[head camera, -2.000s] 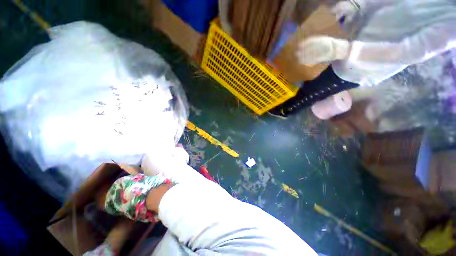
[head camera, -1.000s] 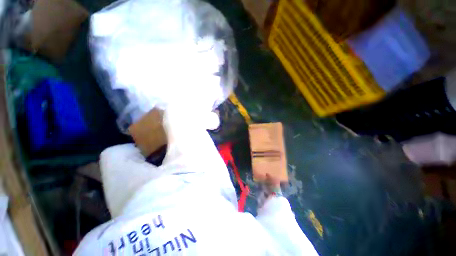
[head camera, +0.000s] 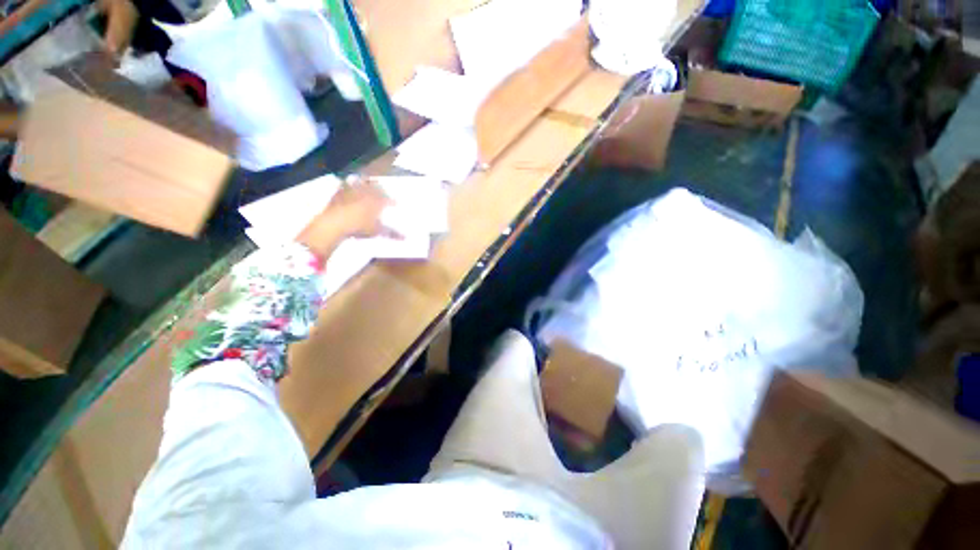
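Observation:
My left hand (head camera: 349, 213), bare beyond a floral sleeve cuff, is over white flat pieces (head camera: 417, 202) on the cardboard-covered bench (head camera: 349, 333). The hand is blurred, and whether its fingers grip a piece cannot be told. My right hand is not in view. A small brown carton (head camera: 581, 392) is between my knees. A large clear plastic bag (head camera: 699, 322) with white contents and black handwriting lies beyond my knees.
A larger carton (head camera: 860, 462) stands at lower right. A long cardboard piece (head camera: 534, 89) and more white sheets (head camera: 514, 38) lie farther along the bench. A carton (head camera: 124, 150) and another person's arm (head camera: 118, 27) are across it. A green basket (head camera: 797, 41) is at the back.
The view has swung to the bench. My left arm now reaches onto the bench, away from the carton and bag. My right hand and the closed small carton have left view.

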